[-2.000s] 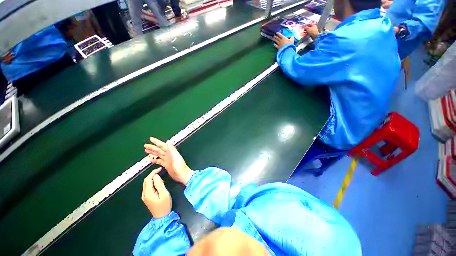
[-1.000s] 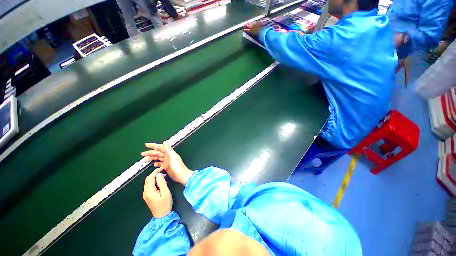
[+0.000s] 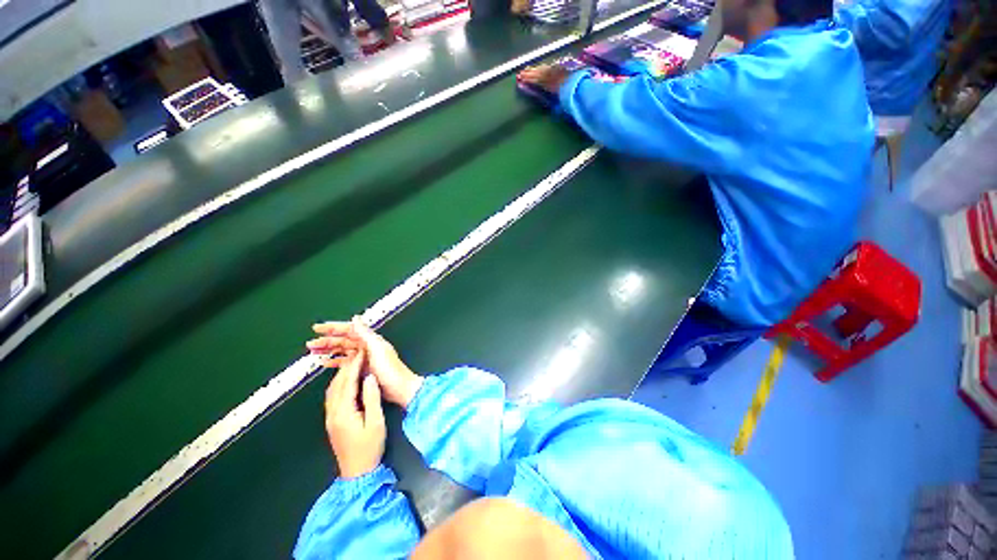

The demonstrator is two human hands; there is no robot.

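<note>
My left hand is raised over the worktop, its fingertips against or just in front of my right hand. Its fingers point up and its thumb lies beside them. My right hand is at the pale conveyor side rail, with its fingers stretched to the left and slightly apart. No label or box shows in either hand, but the inner fingers of the left hand are partly hidden.
The green conveyor belt runs beyond the rail. A person in a blue smock reaches over retail boxes at the upper right. A red stool stands on the blue floor. A white-framed tray is at the left edge.
My left hand has moved up slightly to meet my right hand, and its fingers have straightened. My right hand has lowered slightly. The neighbouring person's arm has reached left across the belt.
</note>
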